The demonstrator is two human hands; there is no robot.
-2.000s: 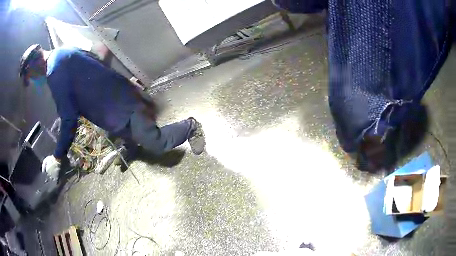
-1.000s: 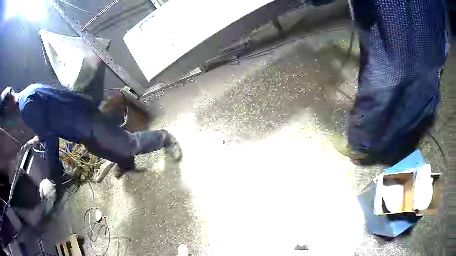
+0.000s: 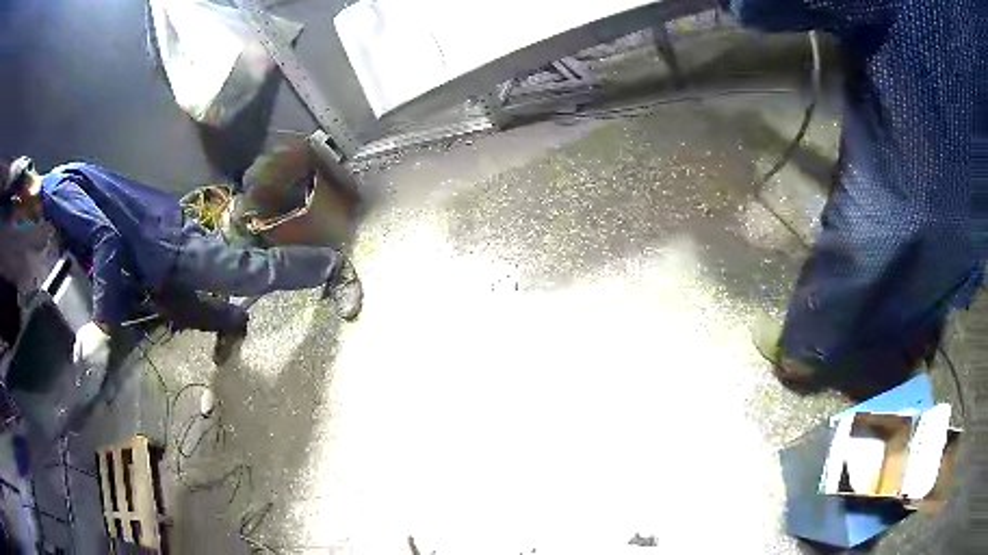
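Neither of my hands is in the picture. A large white, glare-lit panel (image 3: 477, 41) lies across the top, above a dark metal frame (image 3: 553, 81). An open carton (image 3: 883, 455) with white contents sits on a blue sheet (image 3: 813, 493) on the floor at the lower right. A very bright patch of light hides the floor detail in the middle.
A person in blue (image 3: 130, 222) leans left, a white-gloved hand (image 3: 91, 344) low. Another person's dark blue clothing (image 3: 899, 184) fills the upper right. A brown bin (image 3: 309, 217), pale plastic bag (image 3: 211, 65), wooden pallet (image 3: 132, 493) and thin cable (image 3: 195, 417) also show.
The view has shifted, so more of the pallet and bin shows. The person at the left has stepped further left. The dark blue clothing now shows further right.
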